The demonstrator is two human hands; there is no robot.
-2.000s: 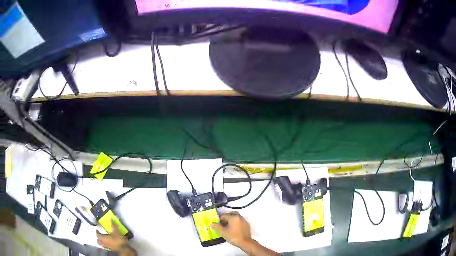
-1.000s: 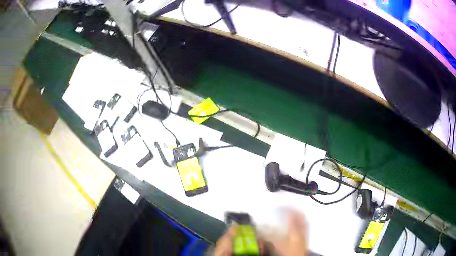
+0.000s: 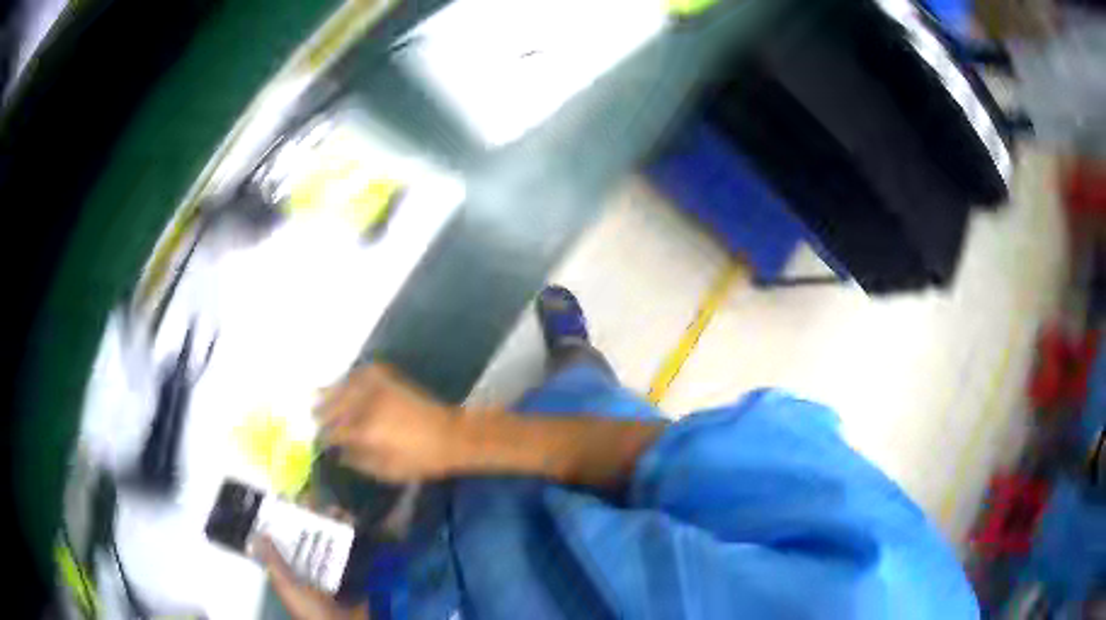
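A smartphone (image 3: 306, 541) shows its back at the lower left, with a dark camera end and a white barcode label. My left hand (image 3: 295, 586) grips it at its lower edge, partly cut off by the picture's bottom. My right hand (image 3: 386, 424) is above and to the right of the phone, over the bench edge, fingers curled; blur hides whether it holds anything. A blurred yellow-green area (image 3: 289, 460) lies just above the phone, left of my right hand.
A dark, blurred handheld scanner (image 3: 164, 424) lies on white paper at left. More yellow-green shapes (image 3: 370, 204) are farther along the bench. Black trays (image 3: 867, 145) stand beside a blue crate (image 3: 728, 194) at upper right. The floor has a yellow line (image 3: 697, 329). Red objects (image 3: 1067, 369) are at far right.
The view has swung from the bench's left end toward the trays and floor on the right. The phone in my left hand now shows its labelled back instead of a yellow-green screen.
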